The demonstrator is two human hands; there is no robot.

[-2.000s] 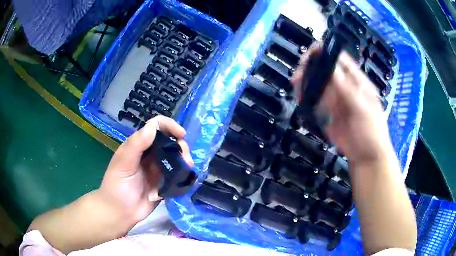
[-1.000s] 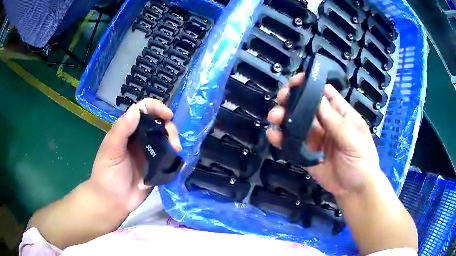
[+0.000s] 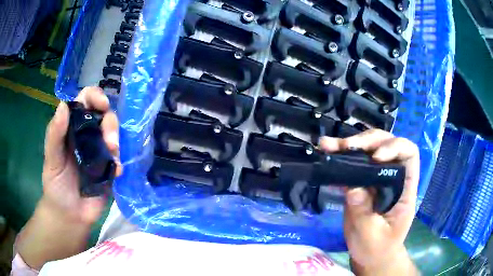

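Note:
My left hand (image 3: 81, 156) holds a black phone clamp mount (image 3: 90, 153) upright at the left rim of the main crate. My right hand (image 3: 381, 186) holds another black mount (image 3: 351, 171), lying sideways with white "JOBY" lettering on it, over the crate's near right part. Under them, the large blue film-lined crate (image 3: 146, 70) holds rows of black mounts (image 3: 208, 97) with round silvery dots at their edges. The held right mount hides part of the nearest row; whether it touches those mounts I cannot tell.
A second blue crate (image 3: 67, 67) at upper left holds smaller-looking black brackets (image 3: 116, 59). Blue perforated crates (image 3: 457, 183) stand at right. Checked blue cloth (image 3: 19, 27) shows at the upper left. The floor (image 3: 27, 124) is green with yellow lines.
My right hand has moved down and right, and its mount has turned from upright to sideways. My left hand still holds its mount, further left. The view has shifted, so the crates appear further left.

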